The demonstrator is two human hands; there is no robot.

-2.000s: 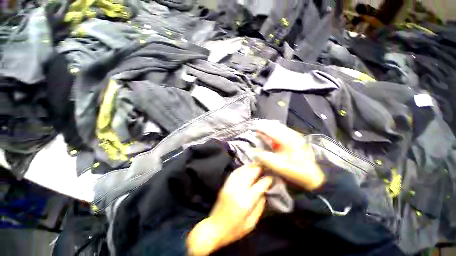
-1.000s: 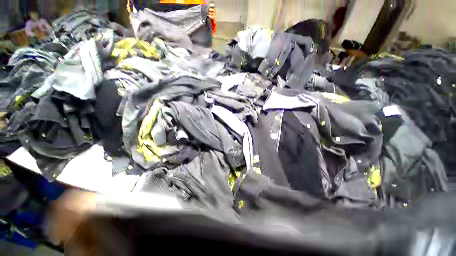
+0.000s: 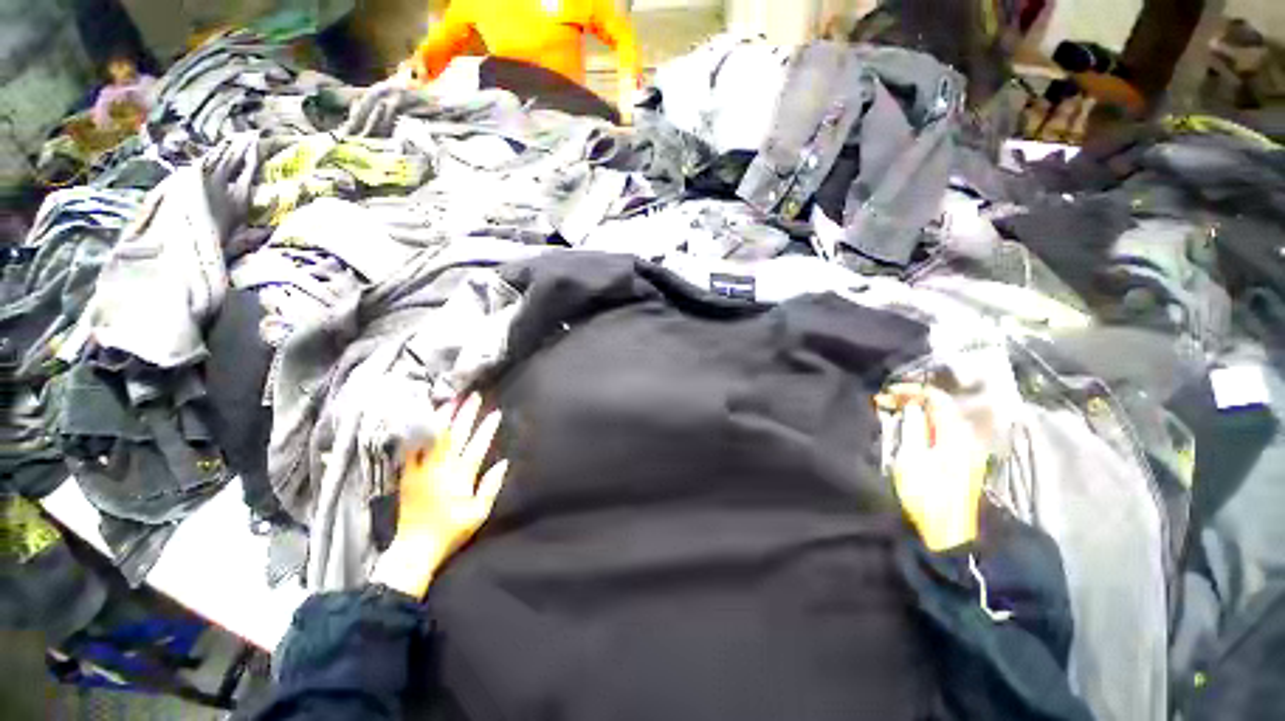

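Observation:
A black garment panel (image 3: pixel 691 423) with a small dark neck label (image 3: pixel 733 287) at its top lies spread in front of me, over the heap. Grey denim (image 3: pixel 1092 521) shows along its right side. My left hand (image 3: pixel 448 486) lies at the panel's left edge, fingers apart, on the cloth. My right hand (image 3: pixel 933 458) is at the panel's right edge with fingers curled; whether it holds cloth or a tool is too blurred to tell.
Grey and black denim garments (image 3: pixel 169 268) are heaped all around. A person in orange (image 3: pixel 529 40) is across the heap. A pale table edge (image 3: pixel 233 563) shows at the left, with something blue (image 3: pixel 141 655) below. A white tag (image 3: pixel 1240 386) lies at the right.
The black panel, bunched between my hands two seconds ago and a blur across the bottom one second ago, is now spread flat. My hands have moved apart to its two sides.

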